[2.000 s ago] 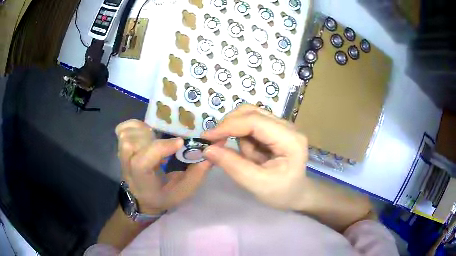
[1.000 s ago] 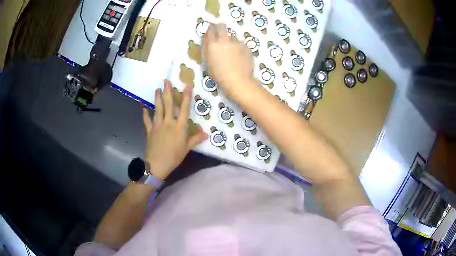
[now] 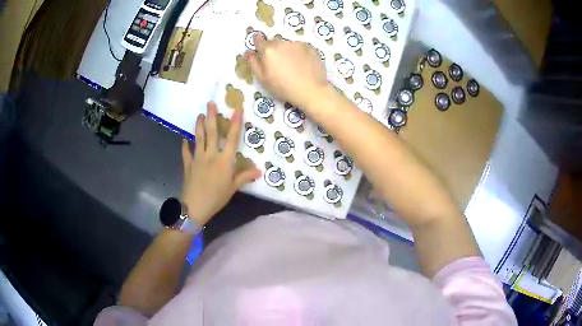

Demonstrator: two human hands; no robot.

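Observation:
The white foam tray [image 3: 336, 207] holds rows of round components, pale rings with grey centres; one component [image 3: 274, 176] sits near its front edge. Several holes along its left side are empty and show tan. My left hand [image 3: 214, 156] lies spread over the tray's left front edge, holding nothing. My right hand [image 3: 287, 67] reaches across the tray, palm down. Its fingertips are at another component [image 3: 254, 39] in the left part; whether they grip it is hidden. My right hand and forearm cover part of the rows.
Right of the foam tray, a brown cardboard sheet [image 3: 447, 143] lies on a clear plastic tray [image 3: 376, 207], with dark-rimmed round components [image 3: 440, 79] at its far end. At left are a grey meter [image 3: 145, 25], a small tan fixture board [image 3: 180, 56], cables and blue-taped bench edge.
The round component held between both hands two seconds ago no longer shows there. My left hand has spread onto the tray edge; my right hand has moved over the tray's left part.

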